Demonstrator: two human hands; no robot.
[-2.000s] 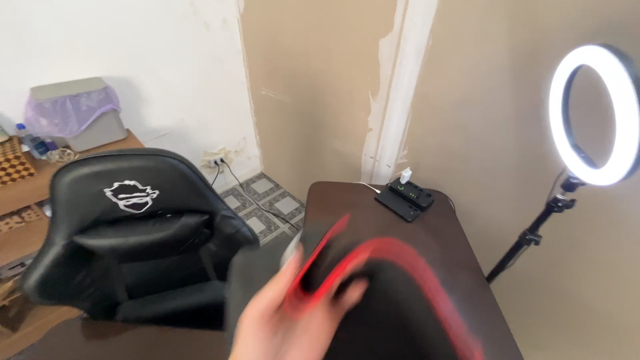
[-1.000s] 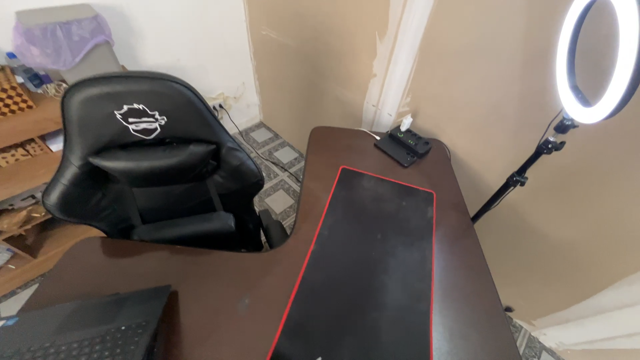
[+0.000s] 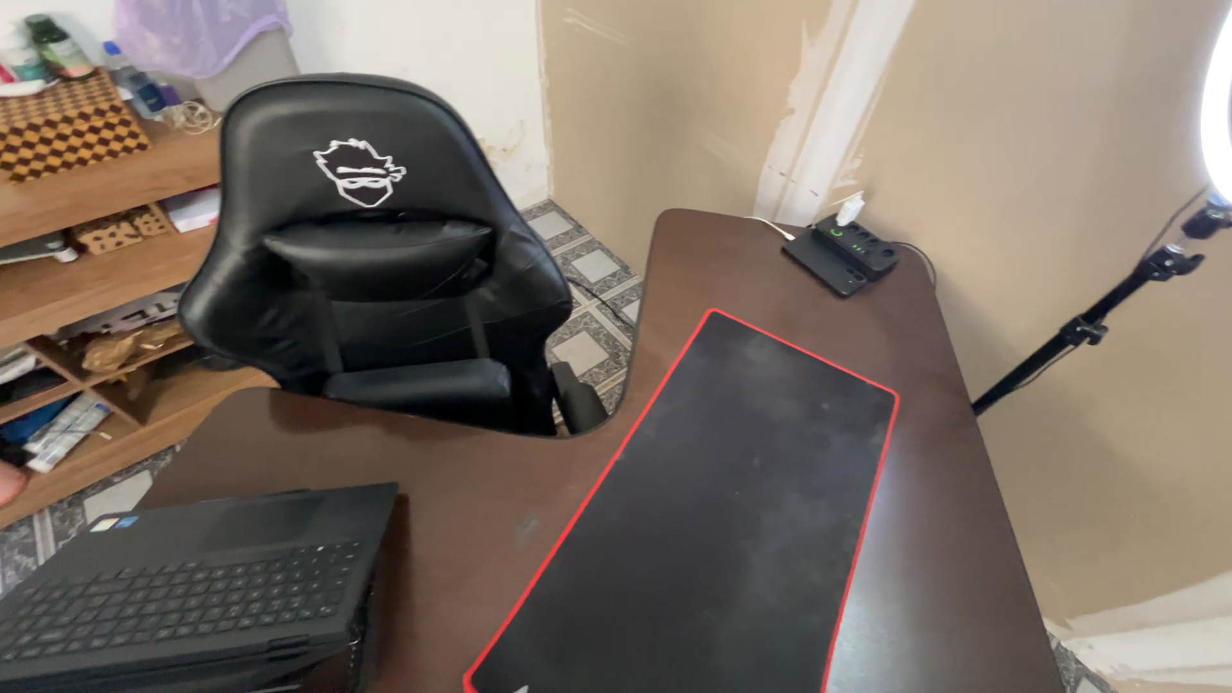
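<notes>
A long black desk mat with red stitched edging [image 3: 712, 500] lies flat on the dark brown L-shaped desk [image 3: 481, 472]; its near end runs out of view. At the lower left an open black laptop [image 3: 192, 587] shows its keyboard. Toward the desk's far right corner, a black phone [image 3: 824, 264] rests against a black power strip [image 3: 866, 252] with a white plug in it. A small piece of what looks like skin shows at the left edge; whether it is my left hand cannot be told. My right hand is out of view.
Beyond the desk stands a black gaming chair [image 3: 385, 250]. Wooden shelves [image 3: 106, 279] at the left hold a checkered box [image 3: 72, 125], bottles and papers. A ring light [image 3: 1220, 115] on a black stand [image 3: 1078, 332] is at the right, by the beige wall.
Two seconds ago a hand held the blurred, raised desk mat; one second ago the mat lay flat with no hand on it, as now. The view has shifted, showing more of the laptop.
</notes>
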